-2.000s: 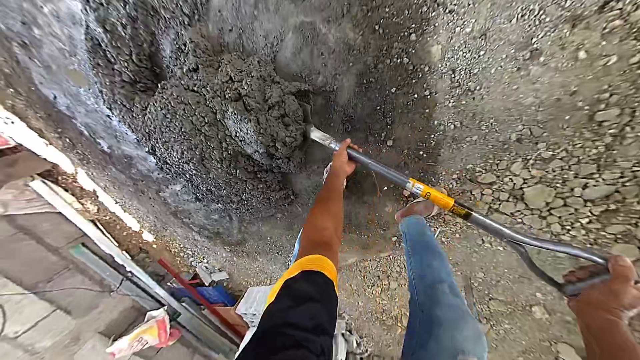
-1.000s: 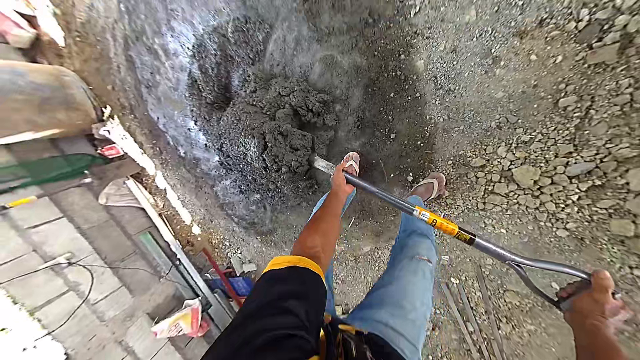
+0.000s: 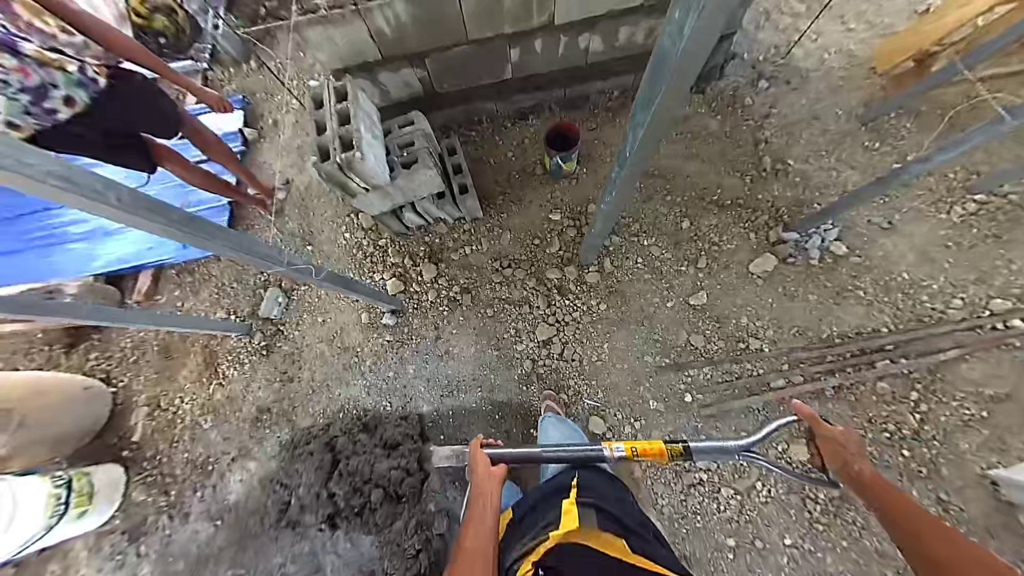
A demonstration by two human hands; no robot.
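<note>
A metal-shafted shovel (image 3: 560,454) with a yellow and black label lies level across the front of my body. My left hand (image 3: 486,468) grips its shaft low down, near the blade end. At the right, my right hand (image 3: 828,444) is closed around the grip of the forked D-handle. The shovel's blade is hidden in or behind a heap of wet grey mortar (image 3: 360,472) at the lower left.
Hollow concrete blocks (image 3: 400,172) are stacked before a block wall (image 3: 472,64). Nearby stand a bucket (image 3: 562,148) and metal posts (image 3: 640,136). Steel bars (image 3: 840,356) lie right. A person (image 3: 120,104) stands by blue sheeting (image 3: 104,224); a white container (image 3: 64,504) is lower left.
The view has swung widely, now showing the block wall, the posts and another person. Both hands remain on the shovel, which now lies level across my front instead of slanting.
</note>
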